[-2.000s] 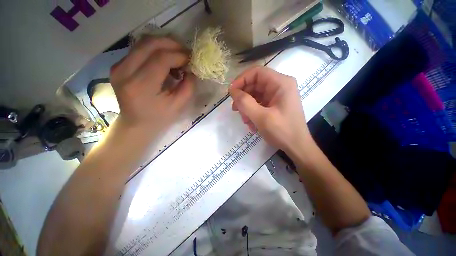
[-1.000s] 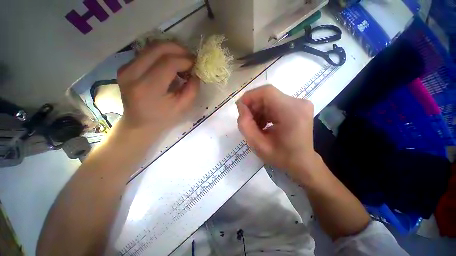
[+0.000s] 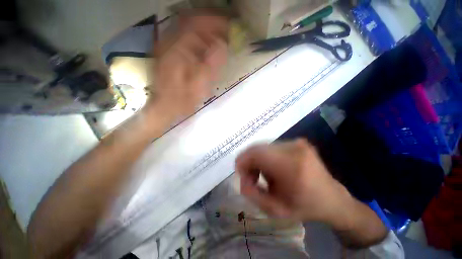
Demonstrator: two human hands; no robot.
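Note:
My left hand point(image 3: 188, 63) is blurred, above the machine bed at upper centre. A pale yellow thread tuft point(image 3: 237, 36) shows blurred at its right side; I cannot tell whether the hand touches it. My right hand point(image 3: 283, 184) is over the table's front edge, with thumb and index finger curled together. It is blurred, and no thread can be made out at its fingertips. The lamp-lit needle area point(image 3: 121, 96) is left of my left hand, its small parts blurred.
Black shears point(image 3: 309, 40) lie at the upper right of the white table point(image 3: 228, 114), beside a green-handled tool point(image 3: 315, 17). A printed ruler point(image 3: 248, 128) runs along the table. Dark cloth point(image 3: 387, 152) and blue plastic point(image 3: 380, 25) are at right. White cloth point(image 3: 268, 232) covers the lap.
My right hand has moved down and back from the tuft to the table's front edge. My left hand has shifted up and right in the picture. The view has also shifted.

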